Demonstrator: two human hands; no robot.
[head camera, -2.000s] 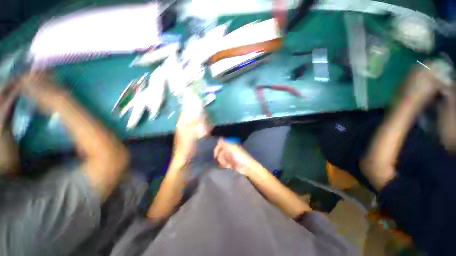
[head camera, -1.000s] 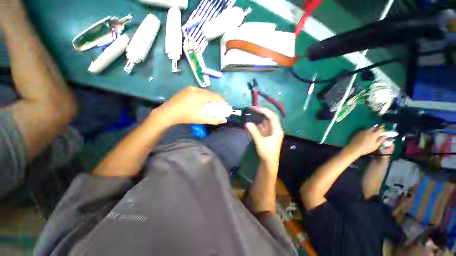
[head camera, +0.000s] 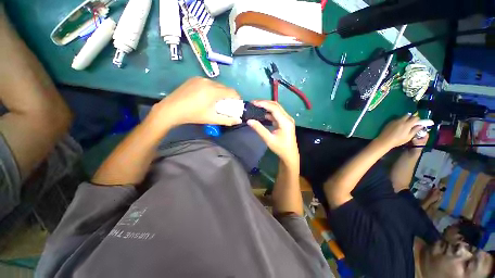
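Note:
My left hand (head camera: 198, 103) is closed around a white handheld unit (head camera: 230, 110) above my lap, at the bench's front edge. Its fingers cover most of the unit. My right hand (head camera: 279, 127) grips a black textured end head (head camera: 254, 112) between thumb and fingers. The black head meets the right end of the white unit; no metal tip shows between them. A small blue round thing (head camera: 212, 130) shows just below my left hand.
Open red-handled cutters (head camera: 275, 81) lie on the green bench (head camera: 163, 81). White units (head camera: 132, 27) and an open shell with green board (head camera: 201, 46) lie at the back left. A white box with a brown band (head camera: 271, 32) stands behind. A black cylinder (head camera: 391, 20) hangs back right. People sit at both sides.
The black head and the white unit, apart with the metal tip showing between them a second ago, now meet. The view has shifted, so bench items appear higher and further left.

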